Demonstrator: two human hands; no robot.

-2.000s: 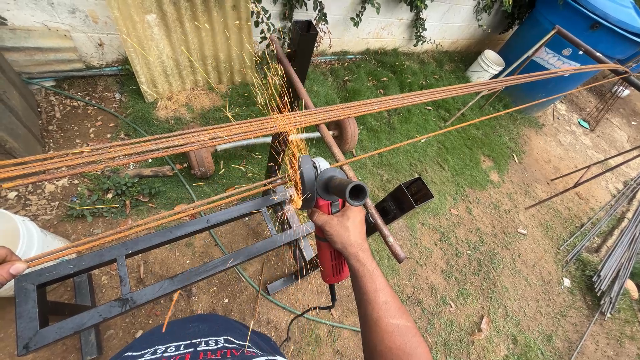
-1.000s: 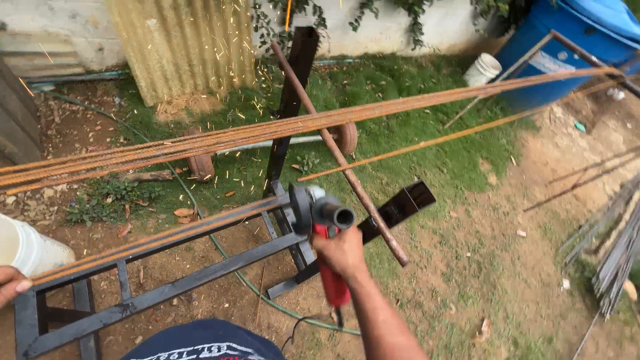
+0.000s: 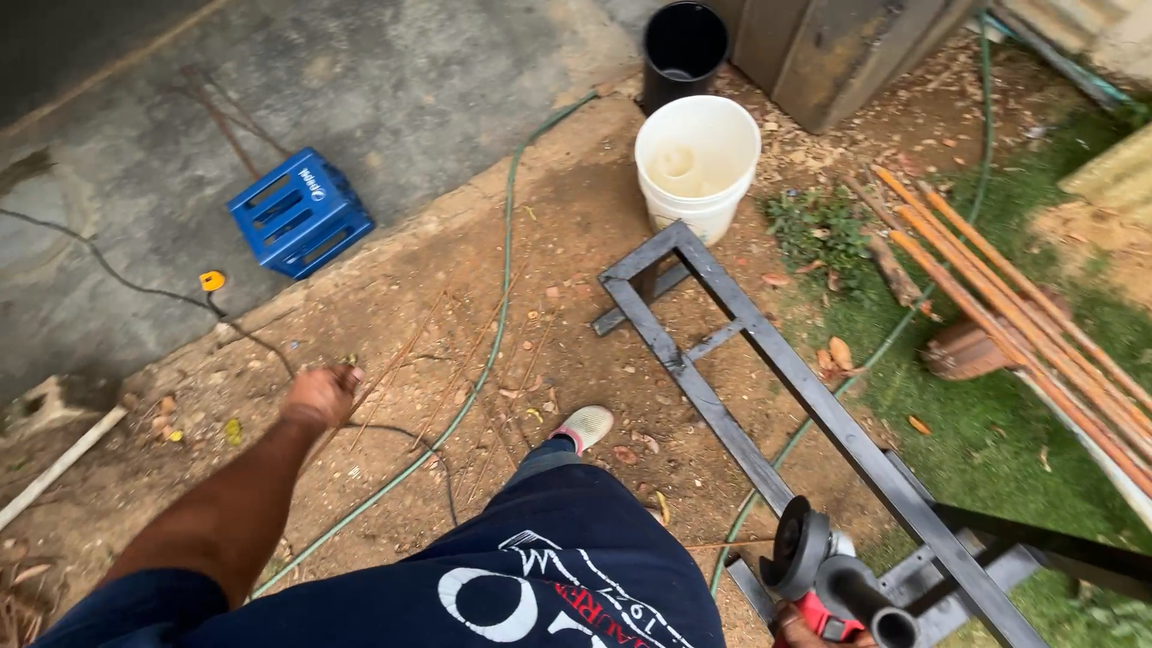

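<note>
My right hand (image 3: pixel 810 628) grips a red angle grinder (image 3: pixel 823 576) at the bottom edge, mostly cut off by the frame. The grinder's disc and guard lie over the side of a dark steel frame (image 3: pixel 792 387). My left hand (image 3: pixel 324 394) is low over the dirt at the left, fingers curled; whether it holds a thin rod cannot be told. Several thin rusty rods (image 3: pixel 468 360) lie on the dirt to its right. At the right, the ends of long rusty rebars (image 3: pixel 999 288) extend over the grass.
A white bucket (image 3: pixel 697 171) stands by the frame's far end, a black container (image 3: pixel 684 54) behind it. On the concrete sits a blue plastic crate (image 3: pixel 301 214). A green hose (image 3: pixel 493 346) and a dark cable (image 3: pixel 126 283) cross the ground. My shoe (image 3: pixel 587 427) is between hose and frame.
My left hand has left the rebars at the frame's end and is over the ground. The sparks seen earlier are gone. The view has swung strongly left and down.
</note>
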